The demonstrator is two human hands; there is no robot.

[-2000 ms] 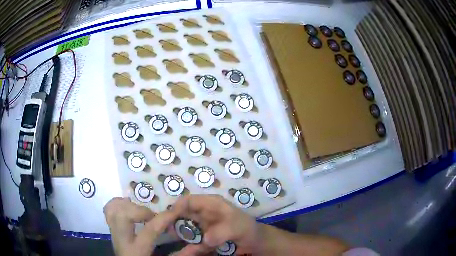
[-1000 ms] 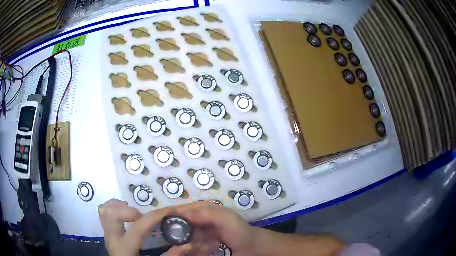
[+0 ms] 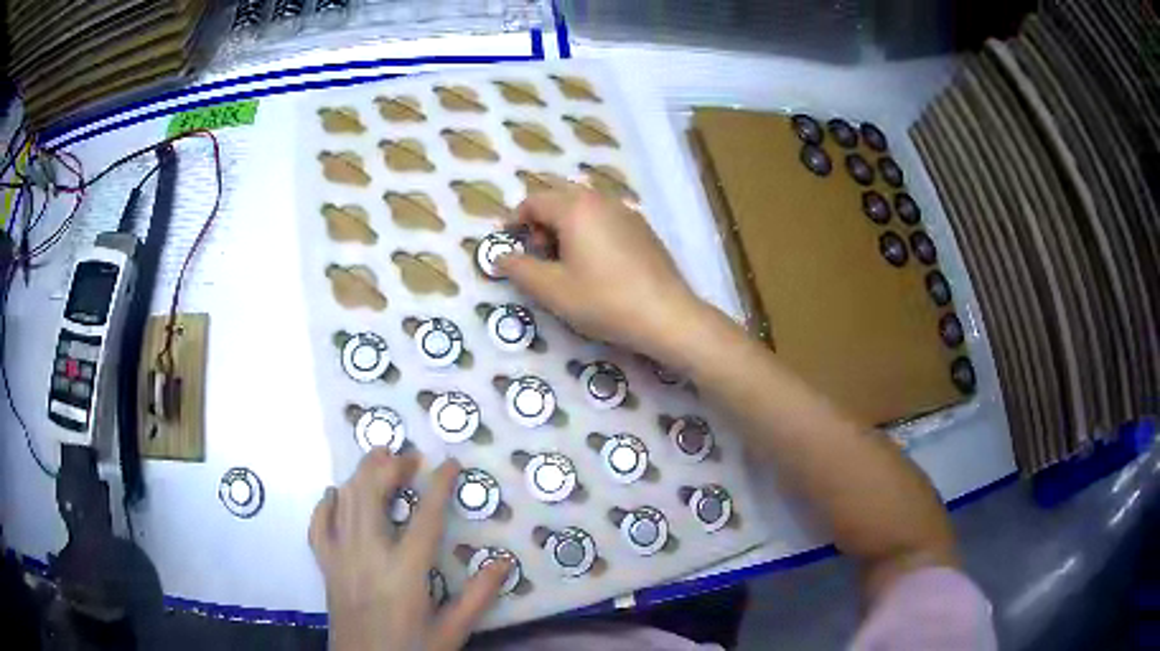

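Observation:
The white foam tray [image 3: 312, 299] has rows of round cut-outs. The far ones show brown; the nearer ones hold silver-ringed discs [image 3: 531, 401]. My right hand [image 3: 592, 261] reaches over the tray, and its fingertips pinch a silver-ringed disc [image 3: 497, 257] at a cut-out in the fourth row from the far edge. The hand and forearm hide some cut-outs. My left hand [image 3: 401, 553] is spread over the near left corner with its fingers apart, partly covering discs there. I see nothing held in it.
A brown cardboard sheet [image 3: 808, 293] with dark discs [image 3: 876, 207] lies at right, beside stacked cardboard dividers [image 3: 1043, 229]. At left are a handheld meter [image 3: 89, 337], a wooden board [image 3: 188, 388], a loose disc [image 3: 241, 491], thin wires and a green label [image 3: 211, 121].
My hands have separated from in front of the tray. My right hand has moved forward over the tray with a disc; my left hand has opened over the near left corner. The view has shifted.

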